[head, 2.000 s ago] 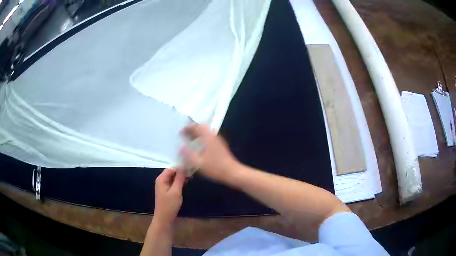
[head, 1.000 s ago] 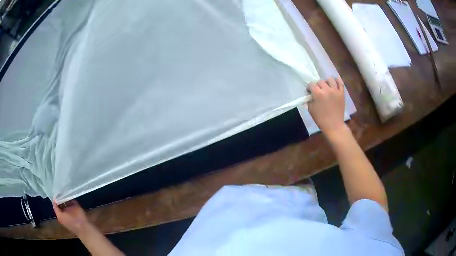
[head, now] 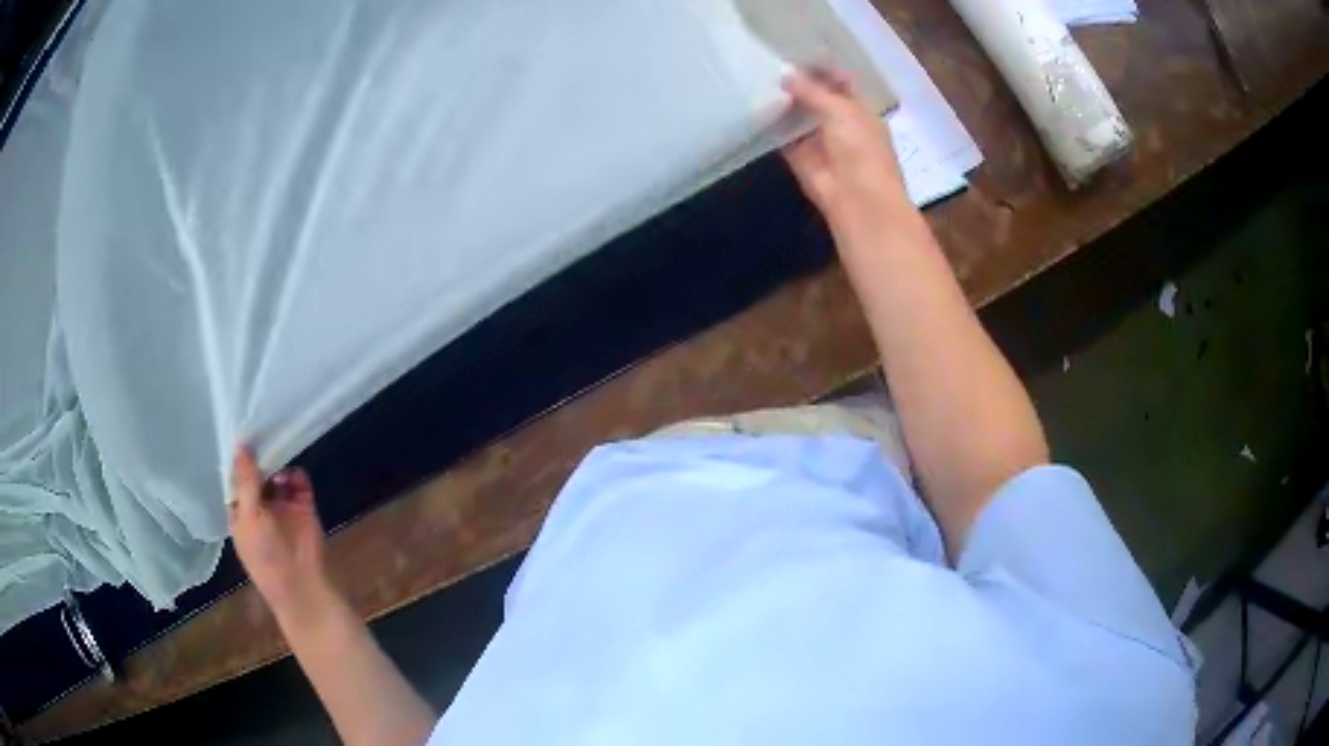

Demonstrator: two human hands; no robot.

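A sheer mint-white lining ply (head: 467, 161) spreads over the navy-black fabric (head: 583, 328), wrinkled and bunched at the far left. My left hand (head: 277, 517) pinches the ply's near edge at the left, with folds running up from the grip. My right hand (head: 838, 131) holds the same edge at its right end, above the dark fabric's end. The edge hangs between my hands in a slight curve. A strip of dark fabric shows between this edge and the table's near edge.
The brown table (head: 1006, 241) ends in front of my body. White paper (head: 933, 146) and part of a grey-beige strip (head: 838, 44) lie past the ply end. A whitish tube (head: 1049, 95) lies across the table. A metal weight (head: 83, 637) sits at the lower left. Scraps lie on the green floor.
My hands moved from close together to wide apart along the ply's edge, drawing it right. Since one second ago, the view has shifted and my hands are slightly closer together, with new folds at my left.
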